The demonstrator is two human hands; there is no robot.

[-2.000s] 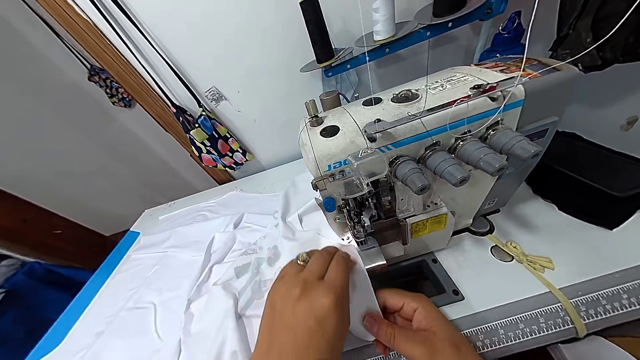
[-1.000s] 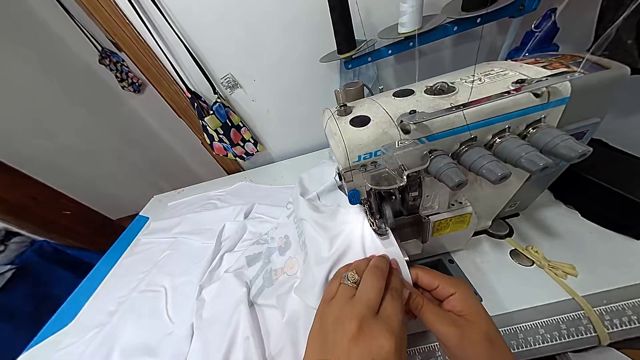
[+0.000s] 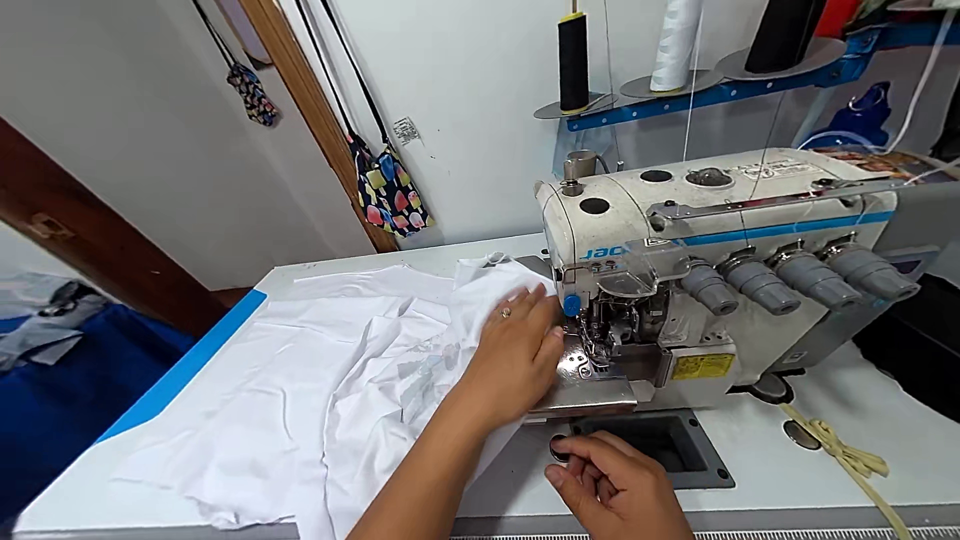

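White fabric (image 3: 300, 375) with a faint printed figure lies bunched over the table to the left of a Jack overlock sewing machine (image 3: 727, 255). My left hand (image 3: 521, 349), a ring on one finger, rests on the cloth beside the machine's needle area; its fingertips are blurred, and whether they pinch the cloth does not show. Below the metal cloth plate (image 3: 585, 390), my right hand (image 3: 619, 484) is off the fabric, fingers curled, with a gap between thumb and forefinger. Nothing shows in it. Its fingertip overlaps a small dark round spot on the table.
A dark recessed tray (image 3: 675, 446) is set in the table behind my right hand. A yellowish tied strip (image 3: 844, 454) lies at the right. Thread cones (image 3: 574, 64) stand on a blue rack (image 3: 705, 101) above the machine. A measuring tape (image 3: 750, 534) runs along the front edge.
Both hands were together on the fabric edge in front of the needle area. The left hand has moved up beside the machine; the right has let go of the fabric. The cloth has shifted off the needle area.
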